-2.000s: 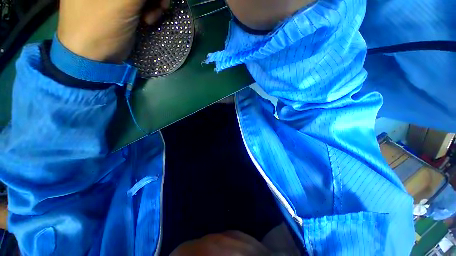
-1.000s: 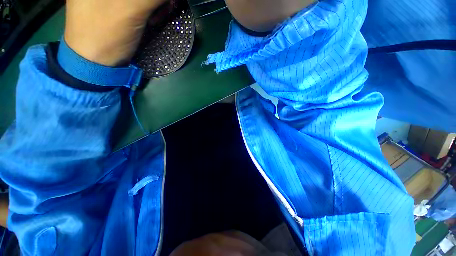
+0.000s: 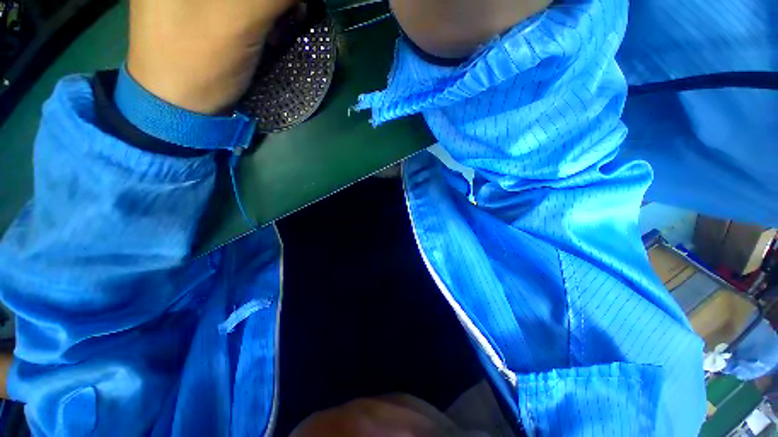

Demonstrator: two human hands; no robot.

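The round perforated screw plate [image 3: 294,85] lies on the green bench mat [image 3: 316,162] near the bench edge, with a glittering grid of dots. My left hand [image 3: 200,51] reaches over the plate's left side; only its wrist and lower part show, and its fingers are cut off by the top edge. A blue wrist strap [image 3: 175,119] is around this wrist, and its thin cord [image 3: 236,188] hangs down to the mat. My right hand is cut off by the top edge; only the wrist shows above the frayed smock cuff [image 3: 478,77].
The bench edge [image 3: 341,187] runs slantwise in front of my body. Another person's blue smock [image 3: 708,145] is close at the right. Cardboard boxes [image 3: 735,243] and a framed container [image 3: 717,311] stand at the lower right.
My left wrist has moved steadily to the right, with the strap and cord, and covers more of the plate's left side. My right sleeve has barely moved.
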